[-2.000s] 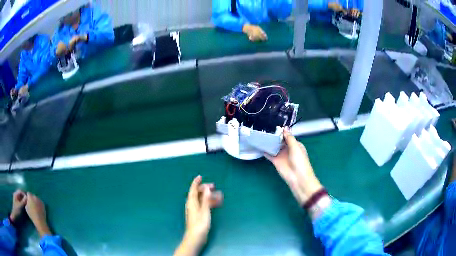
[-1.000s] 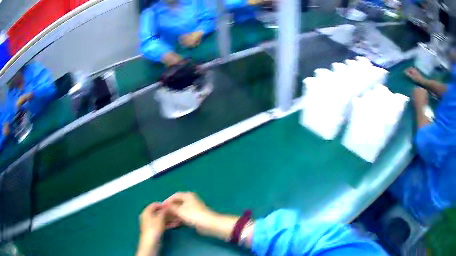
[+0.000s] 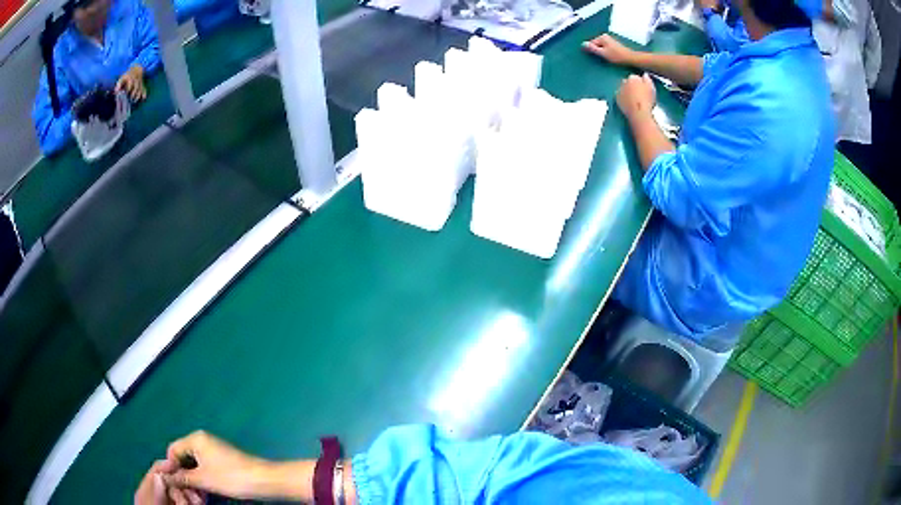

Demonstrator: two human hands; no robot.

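My right hand [image 3: 215, 468] is at the lower left of the picture, with a dark red band at the wrist and a blue sleeve. My left hand [image 3: 156, 487] is beside it, cut off by the bottom edge. The fingertips of both hands meet over the green bench [image 3: 346, 325]. A small dark spot shows at the right fingers, but I cannot tell whether it is a part or a shadow. White housing panels [image 3: 538, 178] stand upright in two rows on the bench.
A white post [image 3: 302, 108] stands beside the conveyor [image 3: 163, 232]. Across it, a person handles an open device unit [image 3: 99, 126]. A person in blue [image 3: 751, 178] sits at the right. Green crates [image 3: 825, 296] and a dark bin with plastic bags [image 3: 652, 446] are below.
The view has swung right. My right hand has let go of the white-framed device unit, which went onto the conveyor and is now out of my reach. My hands have come together.
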